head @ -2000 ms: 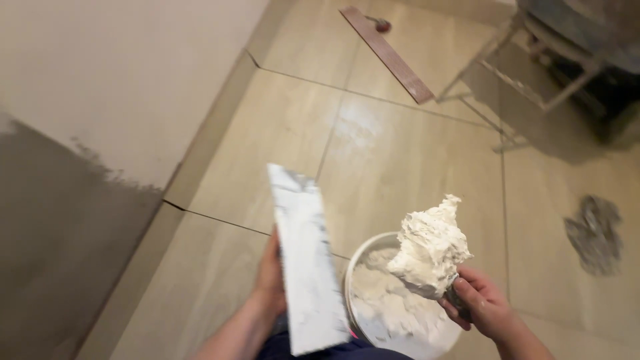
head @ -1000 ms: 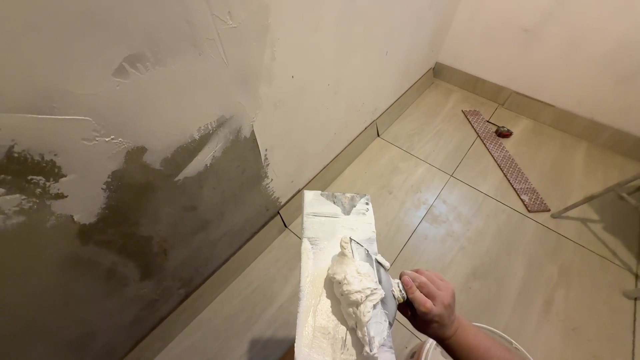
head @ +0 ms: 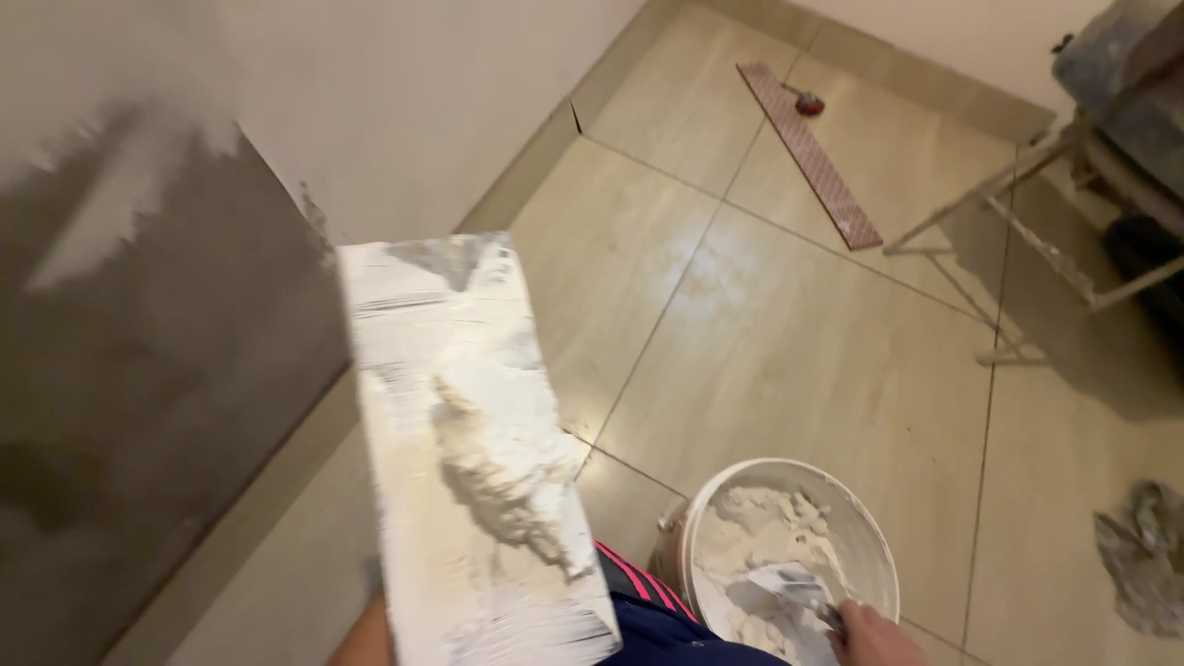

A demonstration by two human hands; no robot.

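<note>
My left hand (head: 365, 638) is mostly hidden beneath a wide plastering trowel (head: 398, 370), whose broad face is coated in white plaster. A ridge of wet plaster (head: 504, 490) lies along the middle of that face. At lower right, my right hand (head: 874, 634) grips the handle of a putty knife (head: 791, 585). Its blade is inside a white bucket (head: 885, 541), touching the pale plaster mix (head: 758, 518). On the left, the wall carries a dark grey damp-looking patch (head: 222, 370) beside lighter, smoother plaster (head: 416, 92).
A patterned narrow strip (head: 814, 162) lies on the tiled floor with a small red tool (head: 809, 104) beside it. A metal-legged stand (head: 1045, 245) holds objects at upper right. A crumpled grey rag or bag (head: 1147, 555) lies at the right edge. Low skirting (head: 546, 157) follows the walls.
My right hand and the putty knife have moved from the trowel's face down into the bucket. The plaster lump stays on the trowel. The view has swung right and down.
</note>
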